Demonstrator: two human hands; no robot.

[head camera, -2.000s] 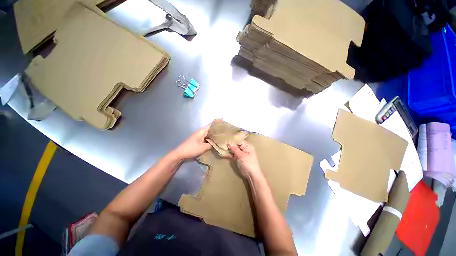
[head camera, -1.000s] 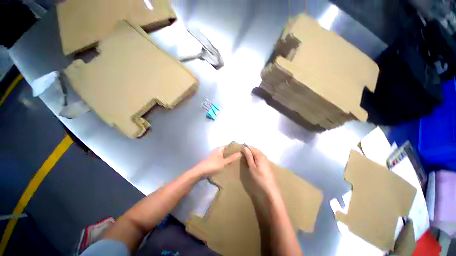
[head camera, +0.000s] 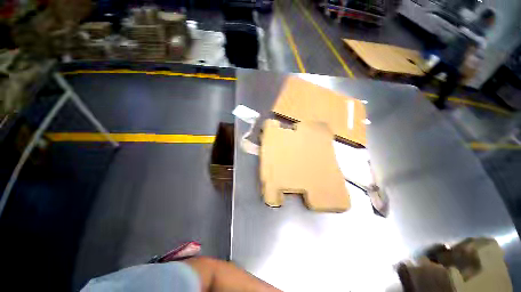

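Neither of my hands is in the picture. Only my bare left forearm and a light blue sleeve show at the bottom edge, and the forearm is cut off by it. A left stack (head camera: 303,165) of tan notched paper pieces lies on the shiny metal table (head camera: 434,148). It rests against a corrugated cardboard piece (head camera: 323,108) with a white strip. A hand tool (head camera: 377,199) with a grey metal head lies right of the stack. The tall stack (head camera: 483,265) is blurred and cut off at the lower right.
A brown open box (head camera: 223,154) stands on the floor left of the table. Yellow lines (head camera: 137,138) cross the grey floor. A blurred person (head camera: 454,57) is at the far right, near a tan board (head camera: 388,57). Stacked brown goods (head camera: 154,37) are at the far left.
The view has swung left and up. The working stack, the turquoise clip and both hands have left the picture. The floor, the box and a distant person have come into view.
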